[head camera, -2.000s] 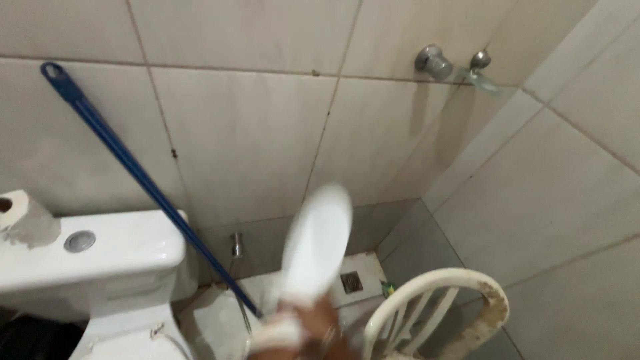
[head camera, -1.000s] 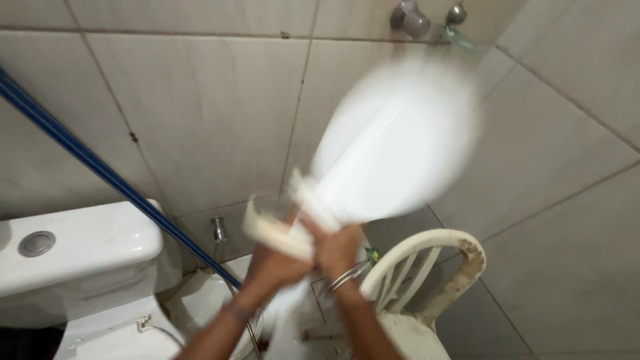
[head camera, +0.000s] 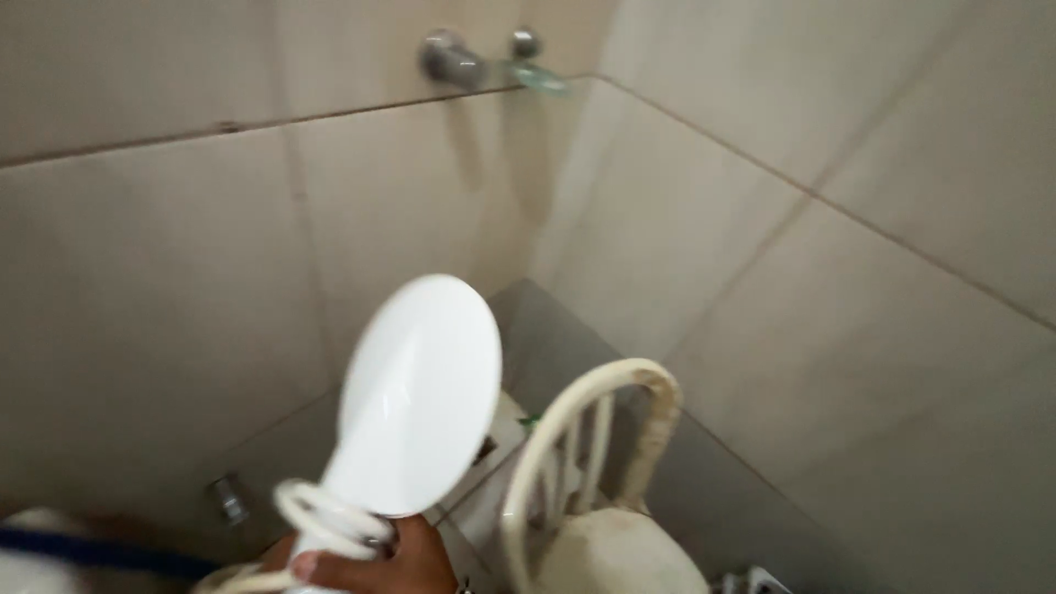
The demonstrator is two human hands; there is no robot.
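Note:
A white, rounded plastic fixture (head camera: 421,396), which looks like an electric shower head, rises at a tilt from the lower middle of the view. Pale tubing or cord (head camera: 330,516) loops around its narrow neck. My right hand (head camera: 396,561), with a bracelet at the wrist, is closed around the neck and the loops. Of my left hand (head camera: 276,554) only a small part shows, behind the neck at the lower left; its fingers are hidden.
A stained cream plastic chair (head camera: 623,544) stands just right of the fixture. Metal valve knobs (head camera: 454,62) stick out of the tiled wall, and a small metal fitting (head camera: 227,499) sits low on it. A blurred blue pole (head camera: 107,553) crosses the lower left.
The white fixture's broad face was turned toward the view one second ago; now it looks narrower, lower down. My left hand has become mostly hidden. The view has shifted right.

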